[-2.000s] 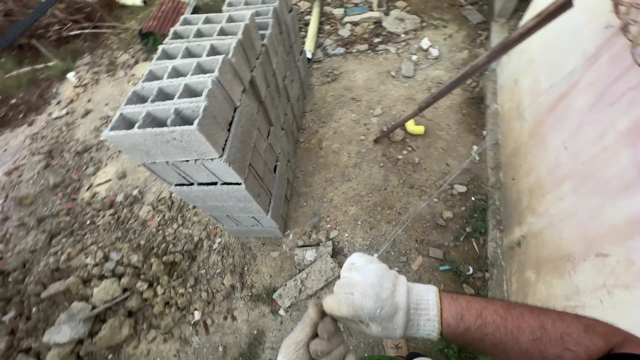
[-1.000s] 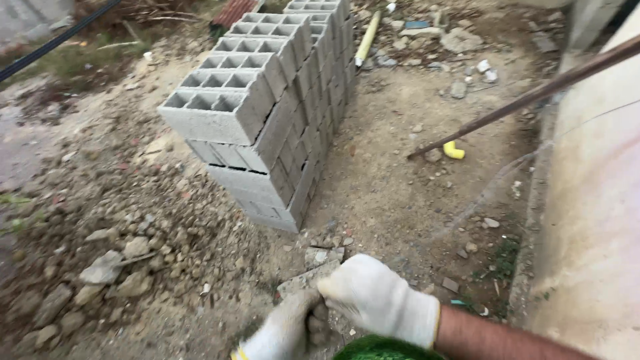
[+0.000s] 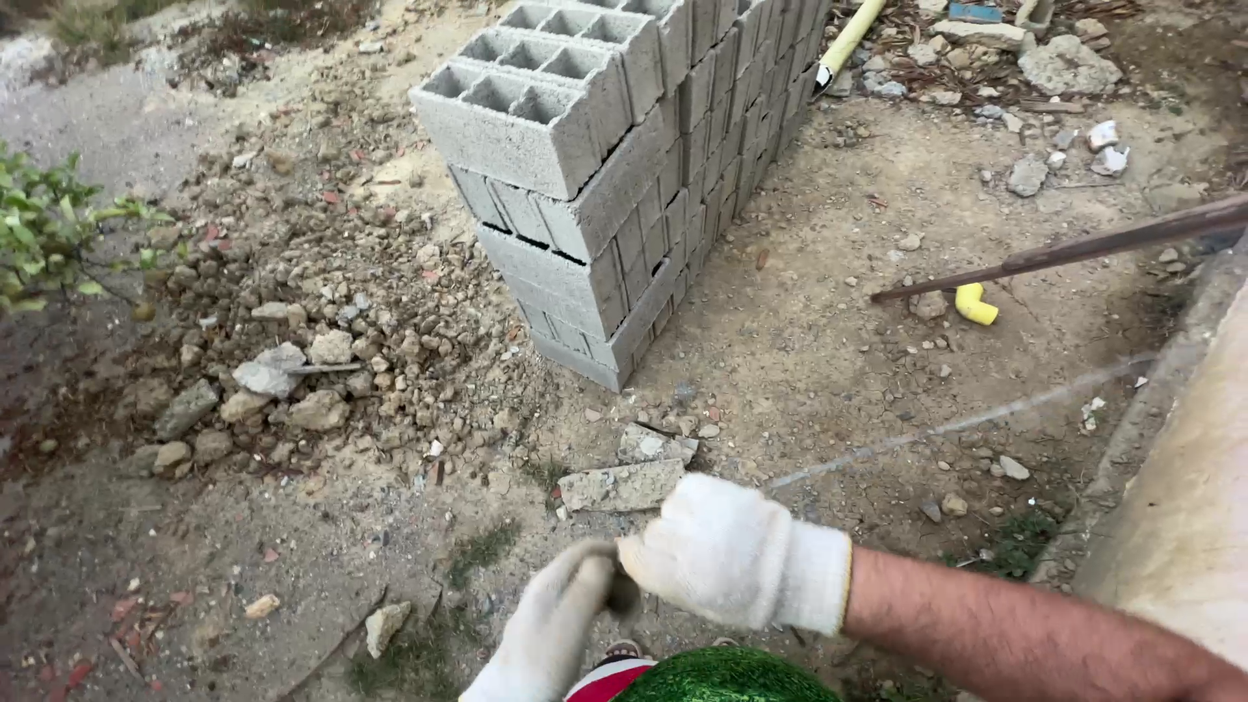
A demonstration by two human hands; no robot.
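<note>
My right hand [image 3: 721, 551], in a white knit glove, is closed with its fingertips against my left hand at lower centre. A thin pale string [image 3: 907, 437], blurred, runs from my right hand toward the base of the wall. My left hand [image 3: 561, 614], in a similar glove soiled at the fingers, has its fingers bent in against the right; what lies between them is hidden. Beyond the hands, two flat chunks of broken concrete [image 3: 624, 485] lie on the dirt. Farther off stands a stack of grey hollow concrete blocks [image 3: 556, 146].
A pale wall [image 3: 1180, 507] with a concrete footing stands at right. A rusty metal bar [image 3: 1063, 252] slants down near a yellow pipe elbow [image 3: 975, 304]. Rubble [image 3: 317, 409] covers the ground at left, beside a leafy plant [image 3: 49, 229]. A yellowish pipe [image 3: 848, 41] lies behind the stack.
Both gloved hands stay together, while the left has come further into view since two seconds ago. The view has shifted, and the plant now shows at left.
</note>
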